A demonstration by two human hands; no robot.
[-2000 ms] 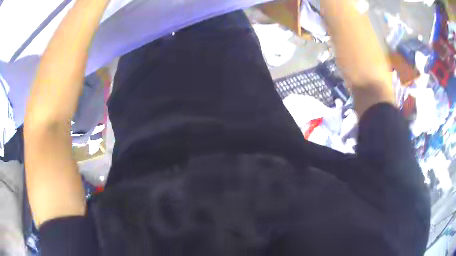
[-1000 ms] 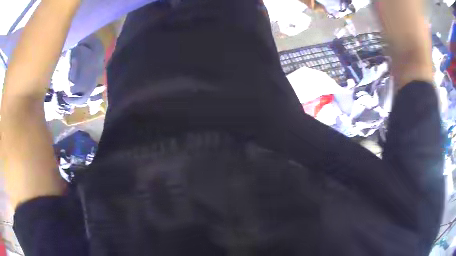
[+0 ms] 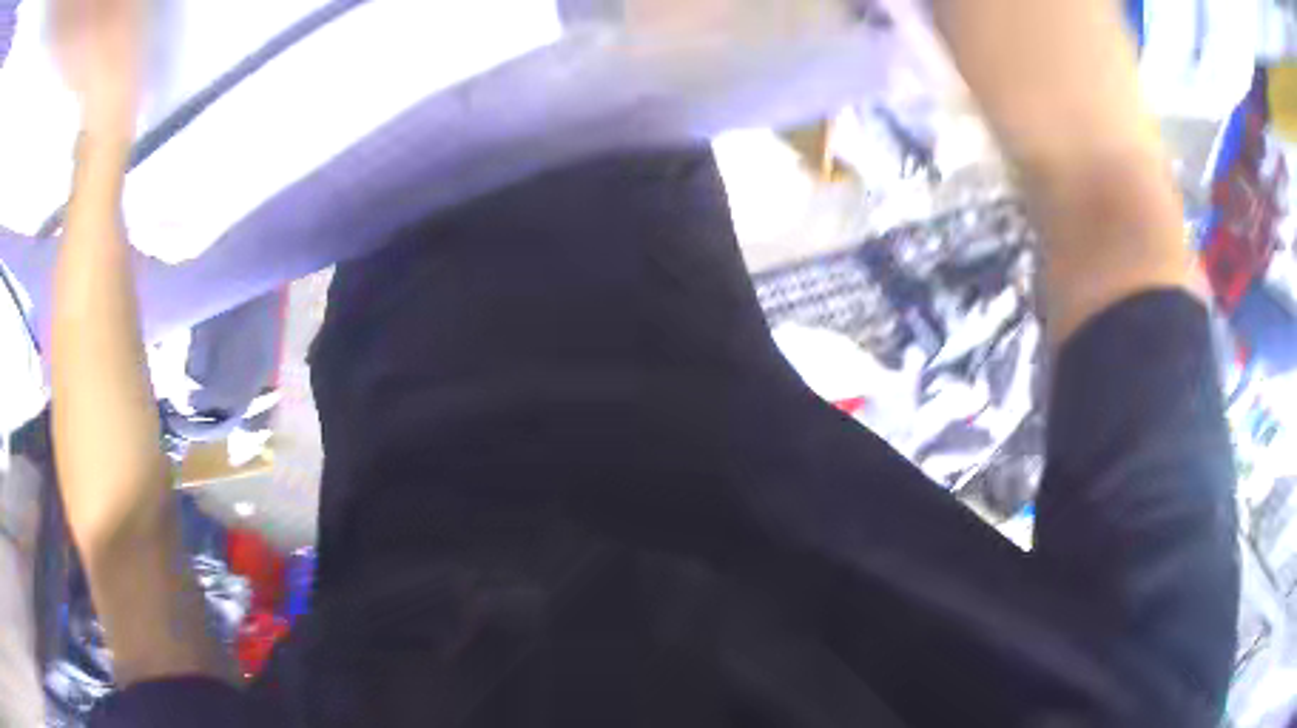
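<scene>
A bright white fabric piece (image 3: 413, 86) lies on the lavender table cover (image 3: 498, 135) at the top left. A thin dark curved stripe (image 3: 235, 78) runs across it. My left hand (image 3: 100, 29) is blurred and cut off by the top edge, over the white piece; its fingers and grip cannot be made out. My right forearm (image 3: 1060, 114) reaches up at the right, and my right hand is beyond the top edge. A brownish blurred patch shows at the top middle of the table.
Below the table's front edge are my black clothes (image 3: 541, 427). At the right on the floor are a dark crate (image 3: 825, 292), white scraps (image 3: 981, 384) and a red item (image 3: 1245, 235). At the lower left are a cardboard piece (image 3: 225, 462) and red cloth (image 3: 259, 583).
The view has shifted so that more of the table and white fabric shows at the top. My left hand has come into view at the top left, blurred. My right forearm now slants further left.
</scene>
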